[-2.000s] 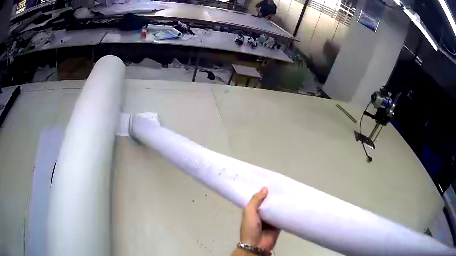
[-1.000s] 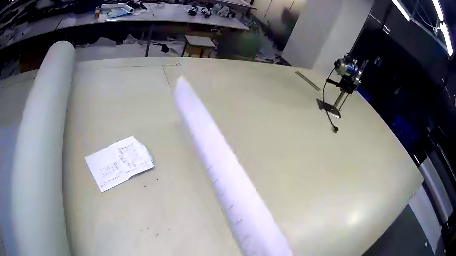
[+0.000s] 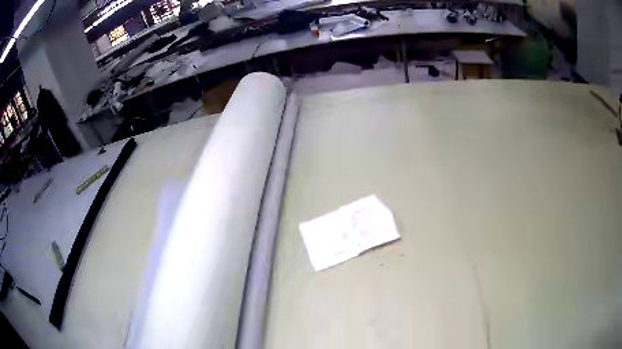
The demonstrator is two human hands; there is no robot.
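No hand is in view. A large white paper roll [image 3: 218, 211] lies lengthwise on the cream table [image 3: 436, 157], its far end near the table's back edge. A thinner lilac-grey rolled marker [image 3: 271, 225] lies along its right side, close against it. A white paper sheet with faint writing [image 3: 349, 232] lies flat to the right of the rolls. The picture is somewhat blurred.
At the left, a white-covered lay [image 3: 54, 218] with a black layered edge [image 3: 92, 228] carries yellowish bars [image 3: 92, 179]. Behind are a cluttered worktable [image 3: 286, 44] and a small stool [image 3: 473, 61]. A thin bar [image 3: 604, 102] lies at the far right.
The view has swung left. The thin roll, held by a hand two seconds ago and angled across the table one second ago, now lies beside the thick roll. The paper sheet is uncovered.
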